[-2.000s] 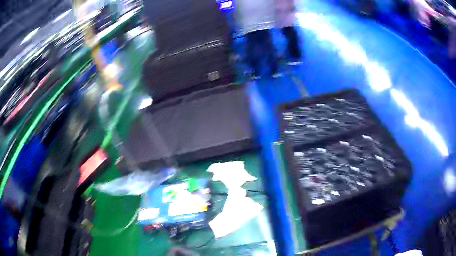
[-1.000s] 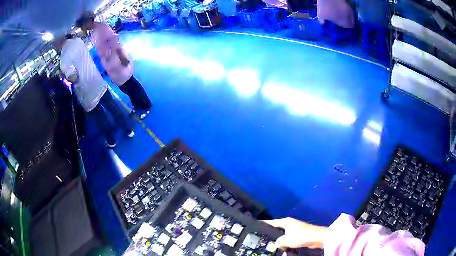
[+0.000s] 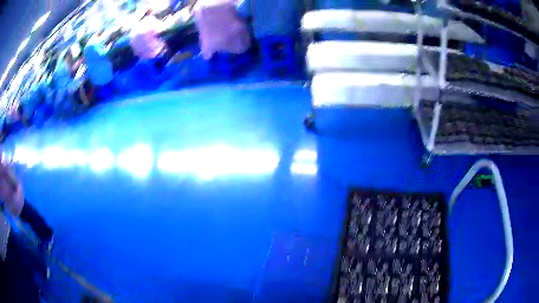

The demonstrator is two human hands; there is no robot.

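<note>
A loaded board tray [image 3: 393,248] lies at the lower right in the head view, black-rimmed, with rows of small dark and silvery boards. The frame's bottom edge cuts it off. The pale curved tube handle [image 3: 503,219] of a trolley stands just to its right. Neither my left hand nor my right hand is in the picture. The view is blurred.
A rack with white shelves [image 3: 366,89] stands at the upper right, beside a wire rack [image 3: 484,121] holding rows of dark units. The blue floor [image 3: 177,219] has bright reflections. A person [image 3: 12,195] is cut off at the left edge. More people [image 3: 221,29] are blurred behind.
The view has swung right. The near tray, my right hand and its pink sleeve have left the picture. The tray at the right now shows nearer the middle, and the trolley handle has come into view.
</note>
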